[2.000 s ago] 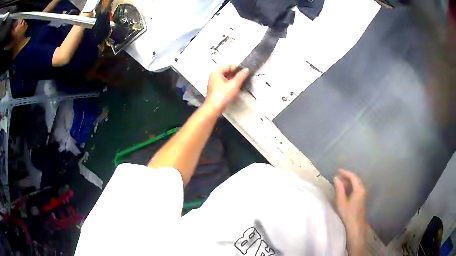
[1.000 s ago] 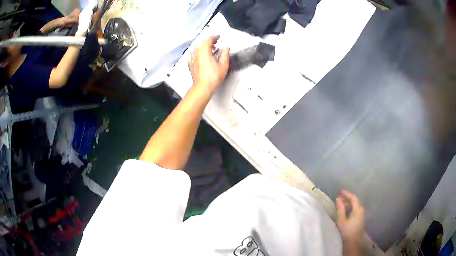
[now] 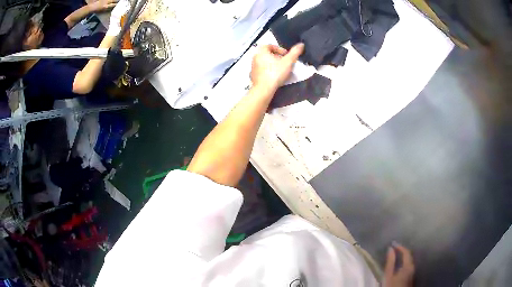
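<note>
Several small dark cloth pieces (image 3: 320, 31) lie heaped on the white table cover at the top centre. My left hand (image 3: 273, 67) is at the heap's near left edge, with thumb and finger close together against the cloth; whether they pinch it is unclear. A separate dark strip (image 3: 300, 92) lies flat just below this hand, partly behind the wrist. A large dark grey panel (image 3: 387, 185) covers the right of the table, hazy and blurred. My right hand (image 3: 400, 266) is low at the panel's near edge, fingers slightly apart, nothing visible in it, cut off by the bottom edge.
At the upper left, another person's arm (image 3: 87, 78) is beside a dark iron (image 3: 150, 50) on white cloth. A green basket rim (image 3: 157, 180) shows on the floor beside my left arm. The pale table edge (image 3: 286, 185) runs diagonally before me.
My left hand moved left with the dark strip, let it go flat on the cover, then reached up to the heap. My right hand now sits lower in the picture.
</note>
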